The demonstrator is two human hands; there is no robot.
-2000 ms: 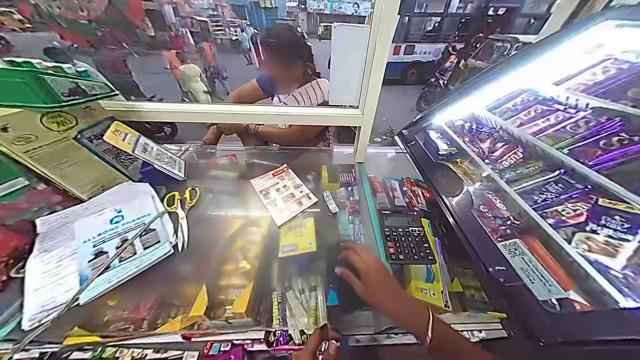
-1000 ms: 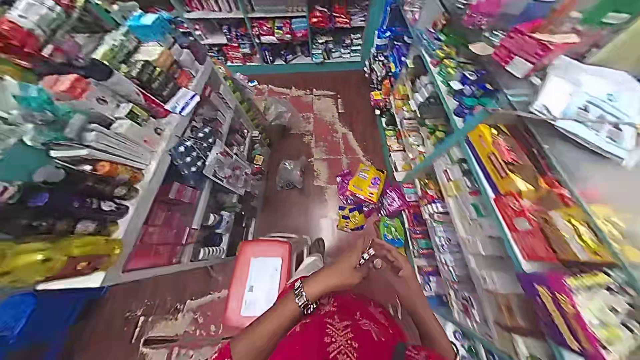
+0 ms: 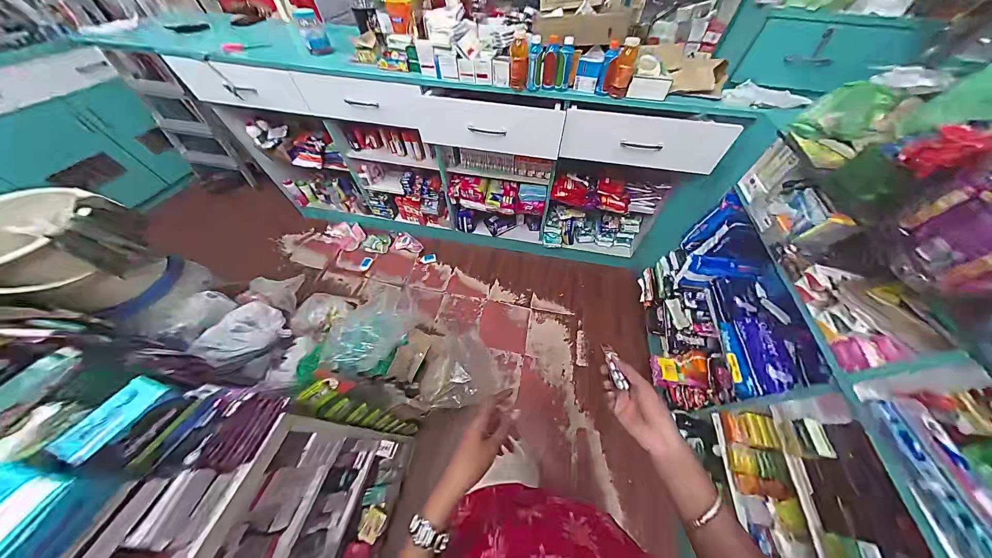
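Near the lower middle is my left hand (image 3: 487, 434), blurred, with its fingers apart and nothing seen in it; a metal watch (image 3: 428, 535) is on that wrist. To its right, my right hand (image 3: 642, 407) holds a small silvery item (image 3: 616, 370) between thumb and fingers; its exact kind is unclear. Both hands hang over the worn red tiled floor (image 3: 504, 324). Clear plastic bags (image 3: 457, 368) lie on the floor beyond my left hand. Stocked shelves with small packets (image 3: 750, 457) stand beside my right forearm.
Ahead runs a teal counter with white drawers (image 3: 487, 130), one slightly pulled out, and bottles (image 3: 550, 63) on top. A large whitish tub (image 3: 54, 232) stands at the left. Racks of flat packs (image 3: 232, 434) border the lower left, and blue packs (image 3: 744, 310) fill shelves at the right.
The view has swung from the glass counter to the shop's interior aisle. My hands, close together a second ago, are now apart, with the silvery item visible in the right one.
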